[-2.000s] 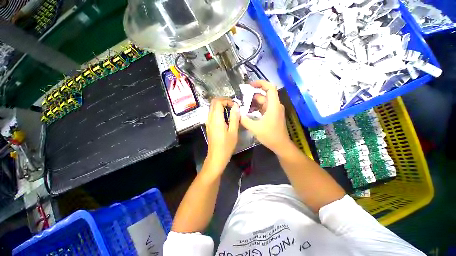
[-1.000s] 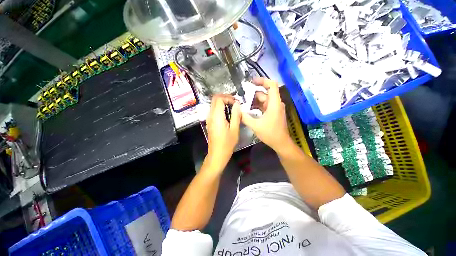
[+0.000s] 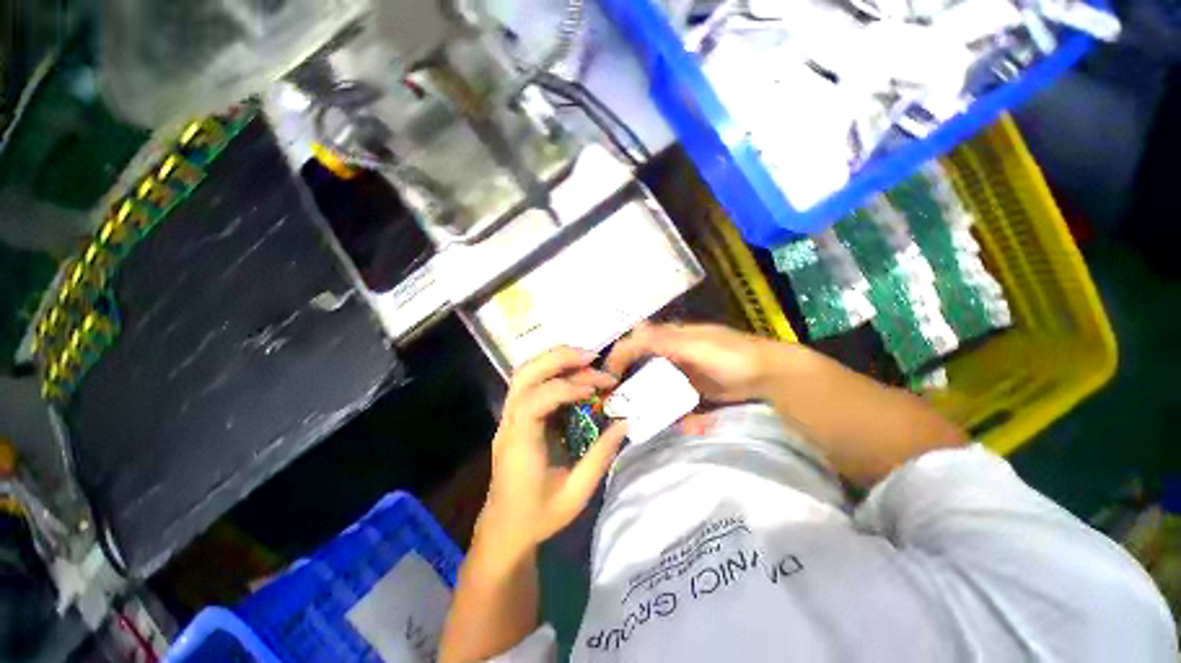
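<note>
My left hand (image 3: 551,440) holds a small green circuit board (image 3: 582,431) close to my body, just in front of the bench edge. A white plastic housing part (image 3: 654,399) sits against the board, between my two hands. My right hand (image 3: 706,359) holds the housing part from its far side. The fingers hide part of both pieces, and the picture is blurred. The pale metal work tray (image 3: 596,279) with a yellow patch lies beyond my hands, under the slanted rod of the soldering machine (image 3: 486,130).
Blue parts tray (image 3: 777,220) of white parts at upper right, above a yellow crate (image 3: 1068,298) holding green-and-white boards (image 3: 894,279). A black mat (image 3: 233,363) lies left, with yellow-green boards (image 3: 143,207) along its far edge. Blue crate (image 3: 324,583) at lower left. Dark phone (image 3: 376,227) beside the machine.
Both hands have drawn back from under the soldering rod towards my body, with the board and housing part. The view has shifted, uncovering the tray. The phone screen has gone dark.
</note>
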